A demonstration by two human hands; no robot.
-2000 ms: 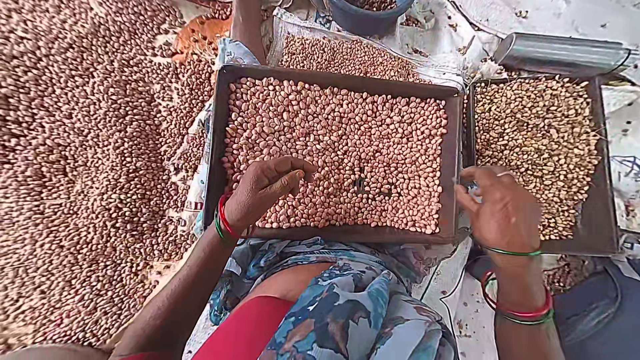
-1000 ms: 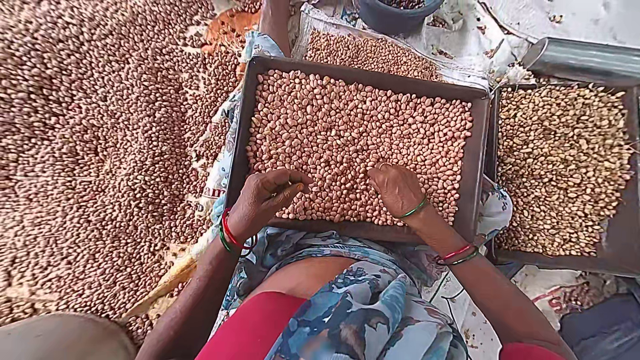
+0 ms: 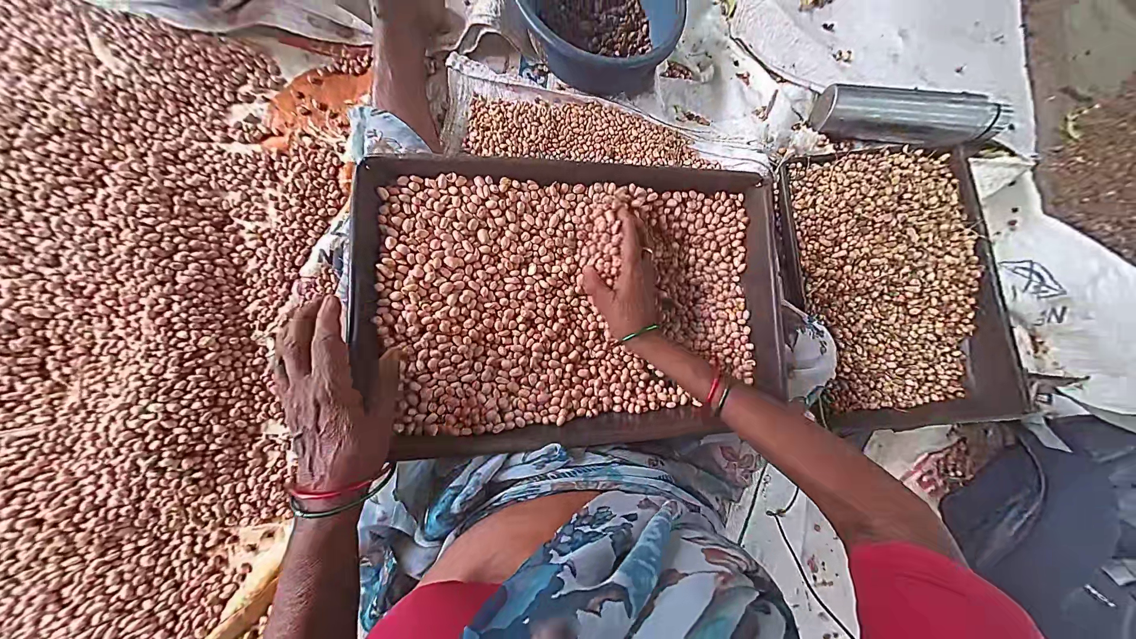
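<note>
A dark rectangular tray [image 3: 568,437] of pinkish shelled nuts or beans [image 3: 479,293] lies across my lap. At its left wall is my left hand [image 3: 330,390], thumb over the rim and fingers outside. My right hand [image 3: 626,280] rests among the nuts right of the middle, edge down, its fingers partly around a heap of them; whether it grips any is hard to tell. Both wrists wear red and green bangles. Directly right of this tray stands a second dark tray [image 3: 998,355] with yellowish-brown nuts or beans [image 3: 887,275].
A large spread of nuts [image 3: 133,311] covers the left side. Beyond the tray lie a white sack [image 3: 457,106] with smaller nuts and a blue tub [image 3: 599,75] of dark pieces. A metal cylinder [image 3: 910,115] lies behind the second tray. A bare leg [image 3: 401,71] extends at the top.
My left hand has moved from over the nuts to the tray's left wall. My right hand, at the tray's right edge at first, is now farther in among the nuts, where a heap shows.
</note>
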